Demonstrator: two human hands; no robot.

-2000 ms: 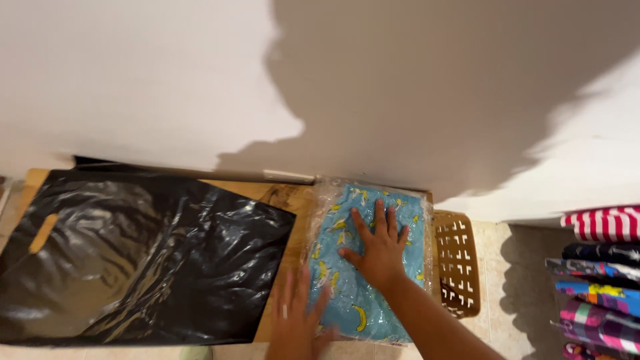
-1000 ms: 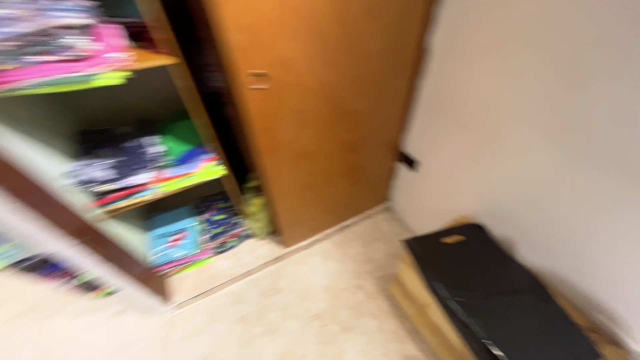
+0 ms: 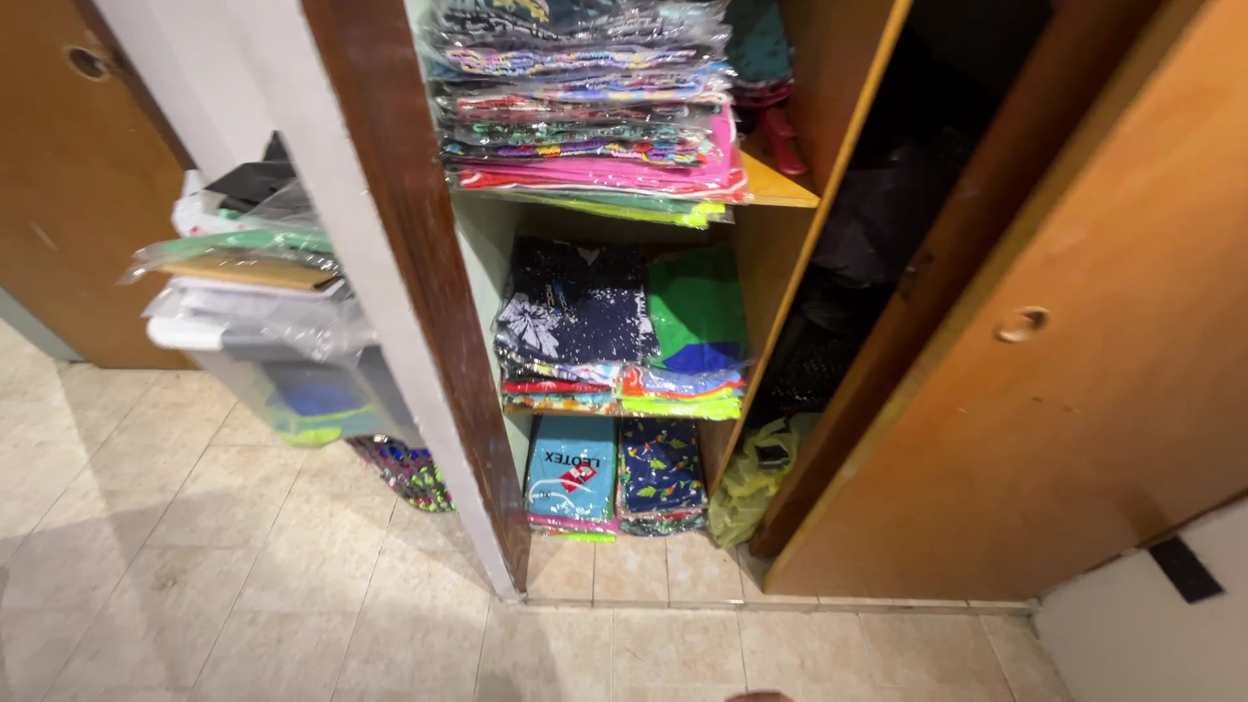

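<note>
A small rounded bit of skin, perhaps the edge of my right hand (image 3: 759, 696), shows at the bottom edge; too little is visible to tell what it holds. My left hand is out of view. Ahead, an open cupboard holds a tall stack of clothes in clear plastic bags (image 3: 585, 107) on its upper shelf. On the shelf below lie a folded navy garment with white flowers (image 3: 575, 307) and a green one (image 3: 694, 297), both on other packs. At the bottom sit a light blue pack (image 3: 573, 468) and a navy patterned pack (image 3: 663, 468), side by side.
A wooden sliding door (image 3: 1033, 390) stands at the right, with a yellow-green plastic bag (image 3: 756, 487) beside its lower edge. Left of the white post (image 3: 361, 244), a clear plastic bin (image 3: 292, 380) carries piled bags and packs. Pale tiled floor (image 3: 292, 585) lies in front.
The view has swung from the table by the wall to the cupboard. Two seconds ago both hands were at a blue banana-print pack; that pack and the black bag beside it are out of view.
</note>
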